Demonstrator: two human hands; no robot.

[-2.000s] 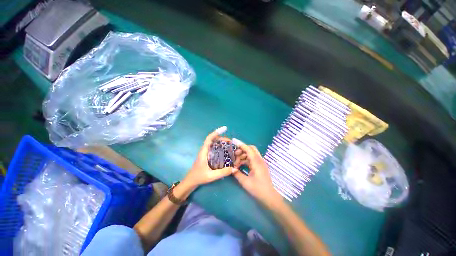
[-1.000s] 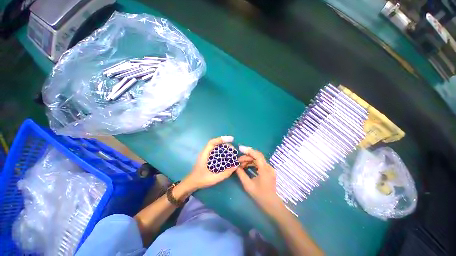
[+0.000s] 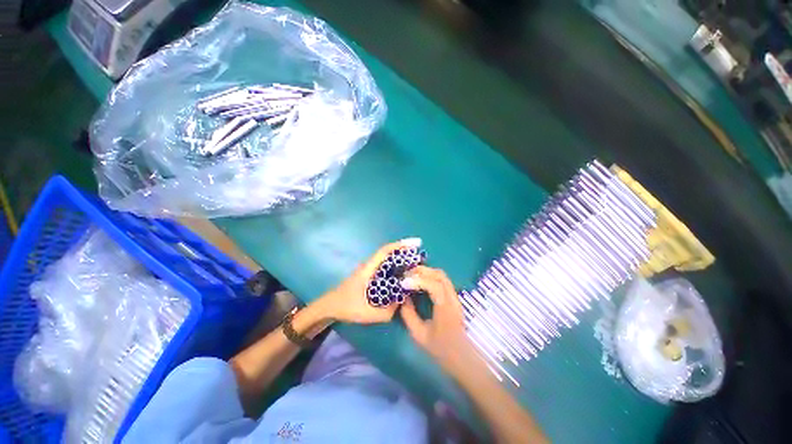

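My left hand (image 3: 360,295) is closed around a bundle of thin metal tubes (image 3: 386,284), whose dark open ends face up at the camera. A white covering shows on a fingertip. My right hand (image 3: 434,308) is at the bundle's right side, its fingertips over the tube ends; whether it grips a tube is hidden. To the right, a long row of silvery tubes (image 3: 556,269) lies side by side on the green bench. One tube at its near end sticks out a little.
A large clear bag (image 3: 156,165) of loose tubes lies upper left, beside a scale (image 3: 100,35). A blue crate (image 3: 187,334) is lower left. Yellow material (image 3: 682,247) and a small bag (image 3: 647,347) with yellow pieces are right of the row.
My right fingers have moved from beside the bundle onto its tube ends. The bundle had turned end-on to the camera. The view has shifted, so the bench things appear displaced.
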